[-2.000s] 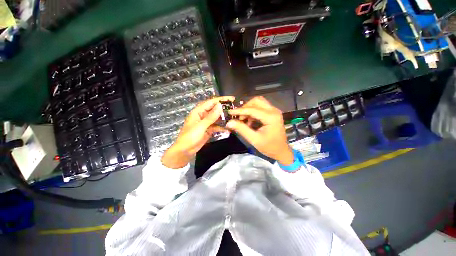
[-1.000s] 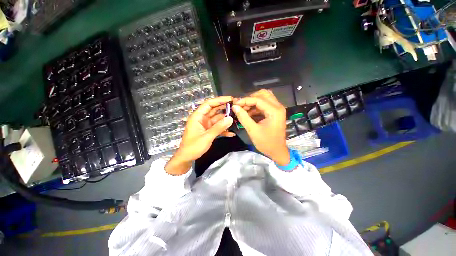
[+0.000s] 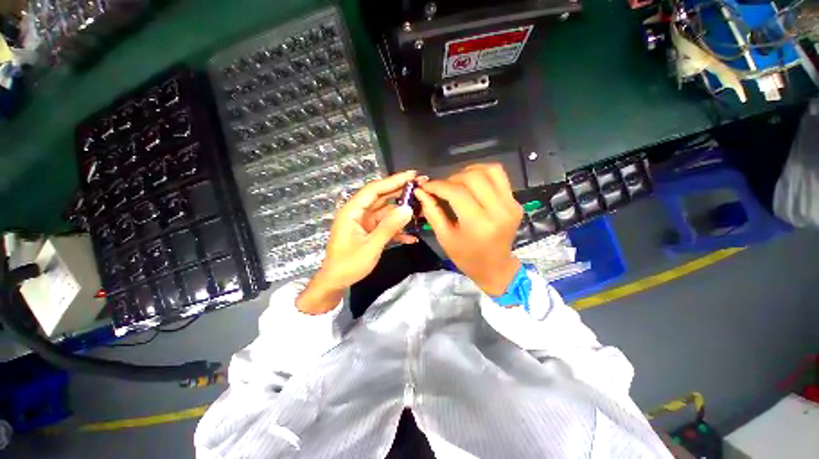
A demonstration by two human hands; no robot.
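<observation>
A small black module [image 3: 410,197] with a pale edge is held in front of the bench edge. My left hand [image 3: 364,235] pinches it between thumb and fingers. My right hand [image 3: 474,220] has its fingertips at the module's right side; whether they hold a separate small part cannot be told. A blue band is on my right wrist. The clear blister tray [image 3: 301,143] with many small parts lies left of centre. The black blister tray [image 3: 166,202] lies further left, with dark parts in its upper pockets.
A black press [image 3: 485,54] with a red-and-white label stands beyond my hands. A narrow black tray [image 3: 584,199] runs along the bench edge, above a blue bin [image 3: 597,264]. A black hose [image 3: 108,366] is at left. A blue fixture with wires [image 3: 741,45] is far right.
The module has turned between my fingers and shows a narrower side than at first. My right hand has shifted slightly and its fingers are more curled. The view has shifted a little.
</observation>
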